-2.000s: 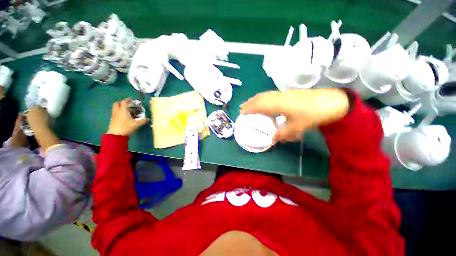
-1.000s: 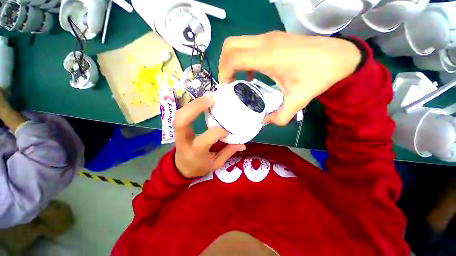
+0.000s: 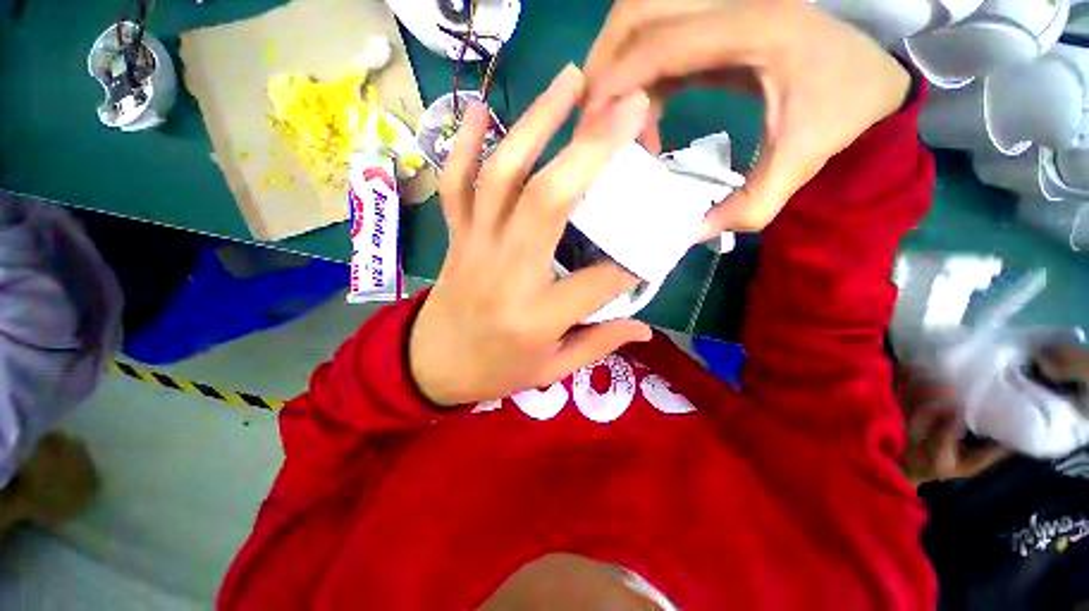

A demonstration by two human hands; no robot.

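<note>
A white camera housing (image 3: 645,209) is held between both hands above the bench's front edge, tilted, with a dark part of it showing between the fingers. My left hand (image 3: 520,257) grips it from the left, fingers spread over its side. My right hand (image 3: 746,102) grips it from the top and right. Just behind my left fingers, an end cover (image 3: 444,129) with a board inside lies on the bench, wires running up to a white camera body (image 3: 460,24). The fingers hide much of the housing.
A tan cardboard piece (image 3: 227,90) with yellow paste (image 3: 317,119) lies at left, a glue tube (image 3: 375,233) overlapping its front edge. Another end cover (image 3: 129,78) is further left. White camera units (image 3: 1027,90) stand at right. Another person's hands (image 3: 937,424) hold a white unit at lower right.
The held housing has turned so its dark face points down and away. My left hand has moved higher around it. The view has shifted, and another person's hands now show at right.
</note>
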